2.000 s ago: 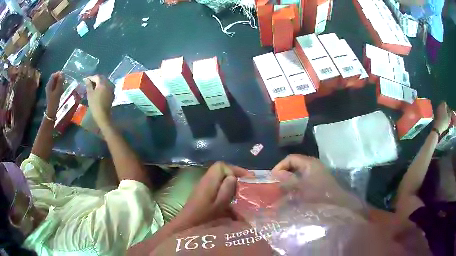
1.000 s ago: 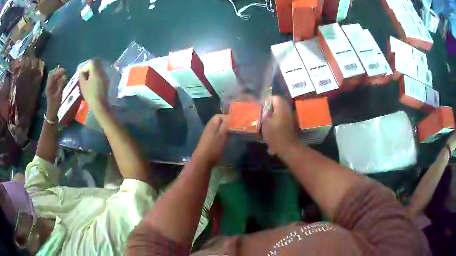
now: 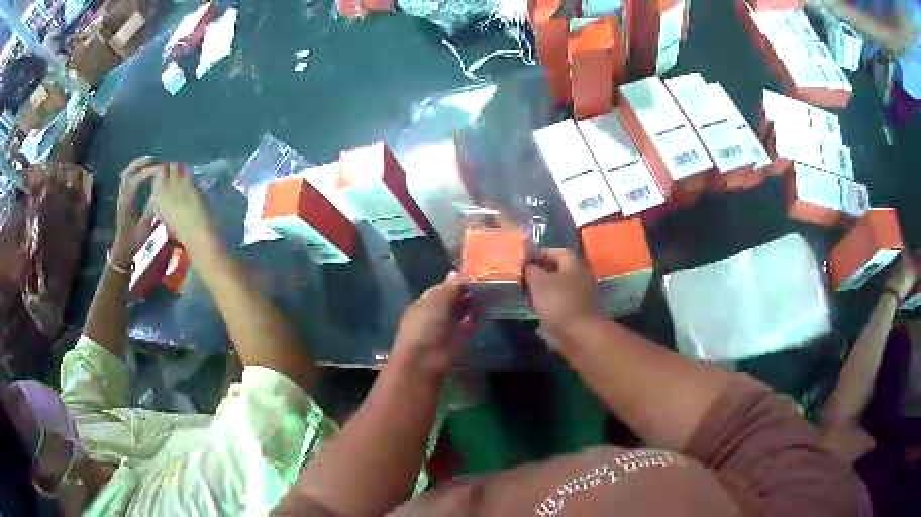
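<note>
An orange and white product box stands at the table's near edge with its orange end facing up. A large clear plastic bag spreads from the box away over the table. My left hand holds the box's left side. My right hand holds its right side, with fingers at the orange end. How far the box is inside the bag is blurred. A stack of flat bags lies to the right of my right hand.
Upright boxes stand to the left, one partly behind the clear bag. Rows of boxes fill the right and far right. White cords lie at the far side. A person at left works with both hands; another arm shows at right.
The box was near my chest, then moved out over the table; it now sits slightly lower in view. The clear bag now spreads out beyond it. The neighbour's hands have come together.
</note>
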